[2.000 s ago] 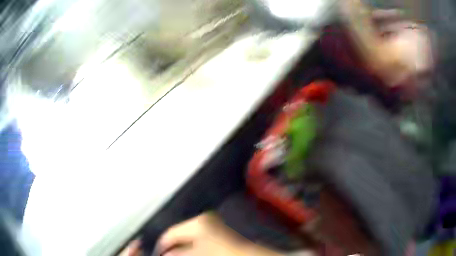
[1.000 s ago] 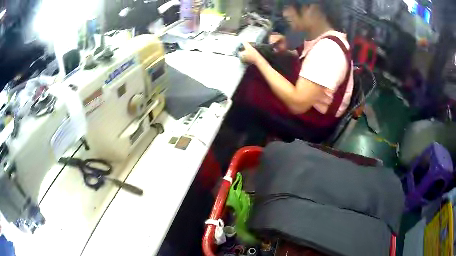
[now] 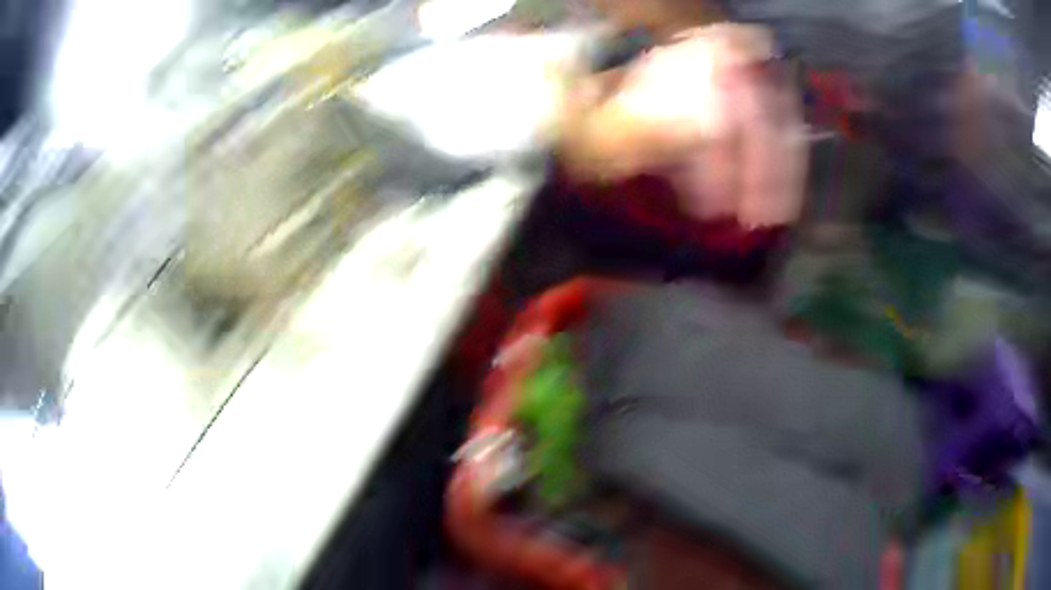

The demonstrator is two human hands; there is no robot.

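The frame is strongly blurred. Neither of my hands is in view. A heap of grey bundles (image 3: 738, 415) lies on the red plastic basket (image 3: 467, 507) in front of me at the lower middle and right. A bright green strip (image 3: 553, 421) hangs at the basket's left rim, with a white tie (image 3: 496, 455) beside it. The basket's inside is too blurred to read.
The white machine table (image 3: 380, 403) runs diagonally at the left, with the blurred sewing machine (image 3: 265, 196) on it. A person in pink and dark red (image 3: 726, 138) is beyond the basket. A purple stool (image 3: 980, 421) stands at the right.
The view has turned and blurred since one second ago. My hand, seen at the bottom two seconds ago, is out of the picture. The scissors can no longer be made out.
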